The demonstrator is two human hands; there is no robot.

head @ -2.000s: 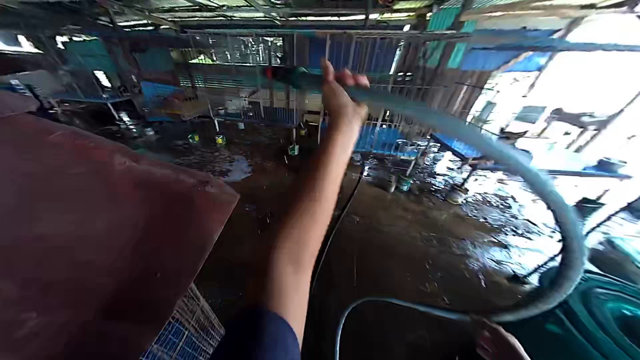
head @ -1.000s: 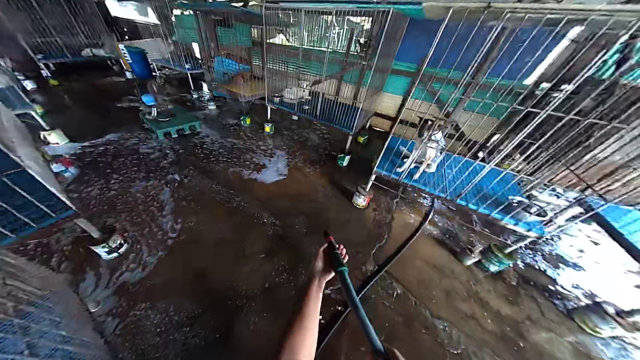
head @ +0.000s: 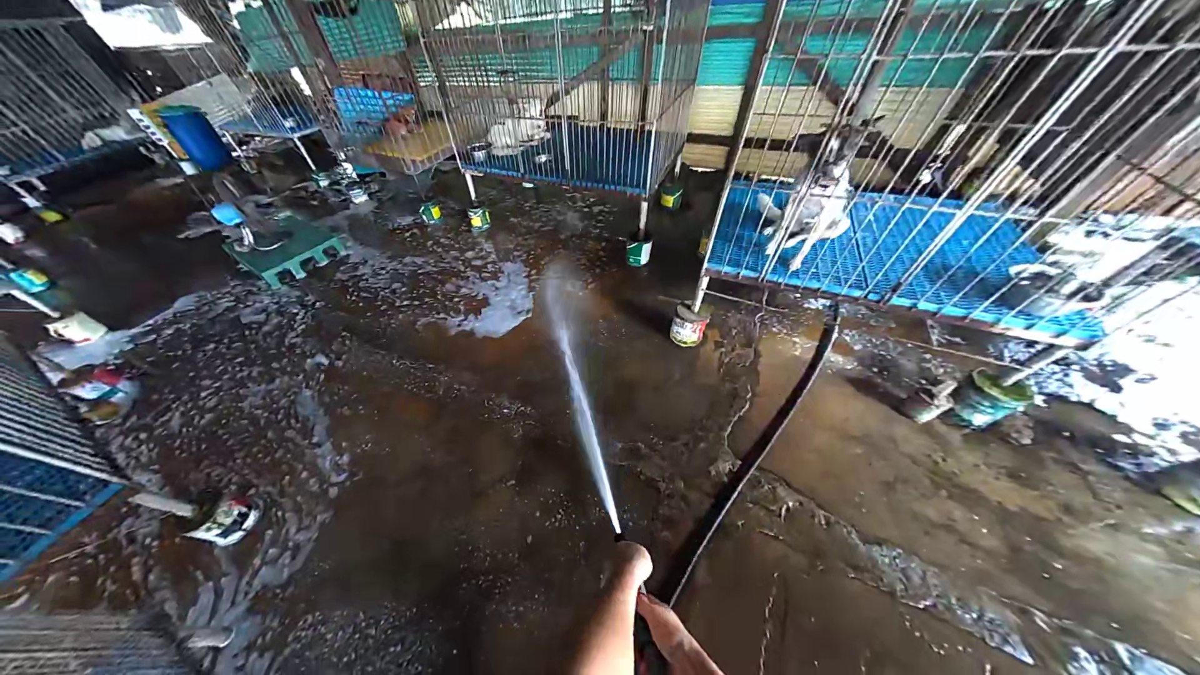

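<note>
Near the bottom centre, my left hand [head: 630, 564] is closed around the front end of a hose, whose dark nozzle tip [head: 619, 537] just shows past the fingers. A white water jet [head: 583, 412] shoots forward from it and breaks into mist low over the wet floor [head: 422, 487]. Just behind and to the right, my right hand [head: 670, 630] grips the dark hose part [head: 649, 654]; its fingers are partly hidden. A black hose [head: 750, 459] lies along the floor to the right of both hands, running up to the raised cage.
Barred cages with blue slatted floors [head: 872, 244] line the back; a pale dog [head: 816, 211] is in one. Cage legs stand in cans [head: 689, 325]. A green plastic platform [head: 286, 248] and a blue drum [head: 195, 138] are at the left. Foam patches [head: 495, 300] lie on the floor.
The left hand has come down from its raised position, and the hose no longer arches overhead. A water jet now leaves the nozzle; none showed before. The view has swung toward the floor and cages.
</note>
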